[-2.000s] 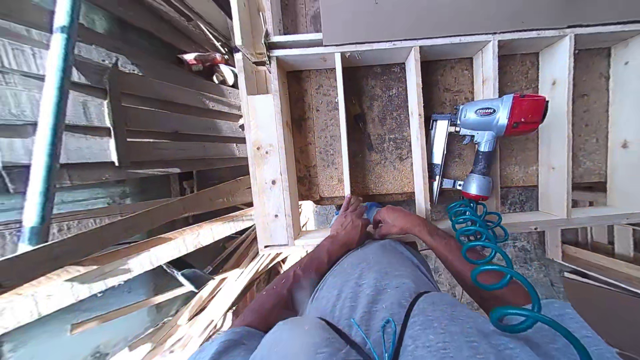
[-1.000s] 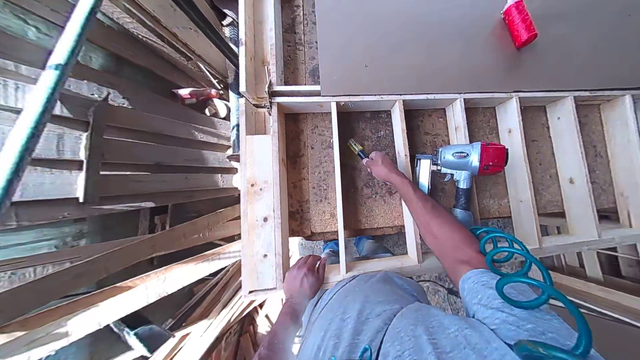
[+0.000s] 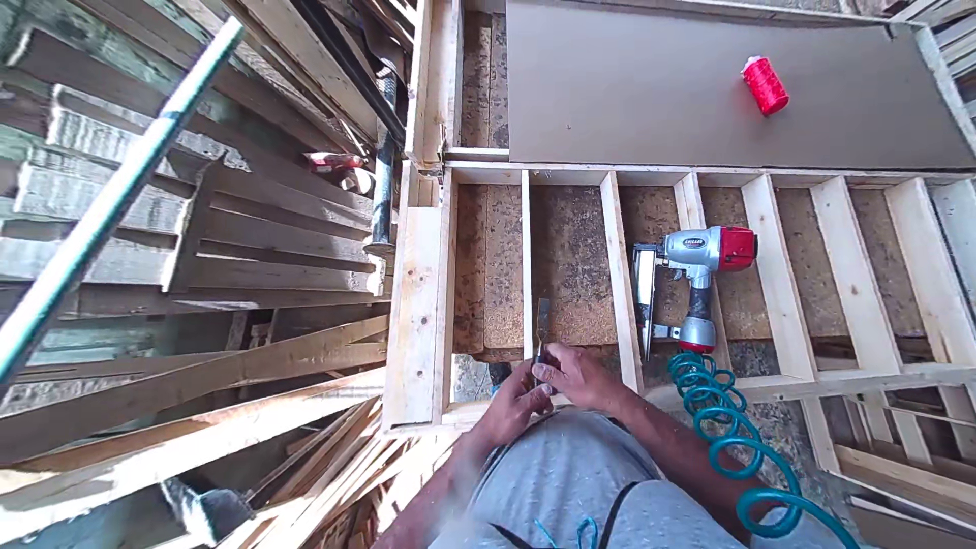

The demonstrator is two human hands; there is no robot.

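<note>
In front of my waist both hands meet over the near rail of a wooden frame [image 3: 415, 305]. A chisel-like tool with a flat metal blade [image 3: 543, 316] points away from me, its handle mostly hidden by my fingers. My right hand [image 3: 579, 375] closes around the handle, and my left hand [image 3: 520, 400] touches it from the other side. To their right a silver and red pneumatic stapler [image 3: 698, 252] lies across the frame's slats, with a coiled teal air hose [image 3: 724, 442] running from it past my right forearm.
Beyond the frame lies a grey-brown sheet [image 3: 640, 84] with a red spool of twine [image 3: 765, 85] on it. A green pole [image 3: 114, 194] slants at the left, over pallet-like boards [image 3: 282, 229]. Loose wood strips [image 3: 335, 473] are piled at the lower left.
A second ago my right hand held a tool out over the frame's second bay; it has drawn back to my waist. My left hand has come off the near rail to meet it.
</note>
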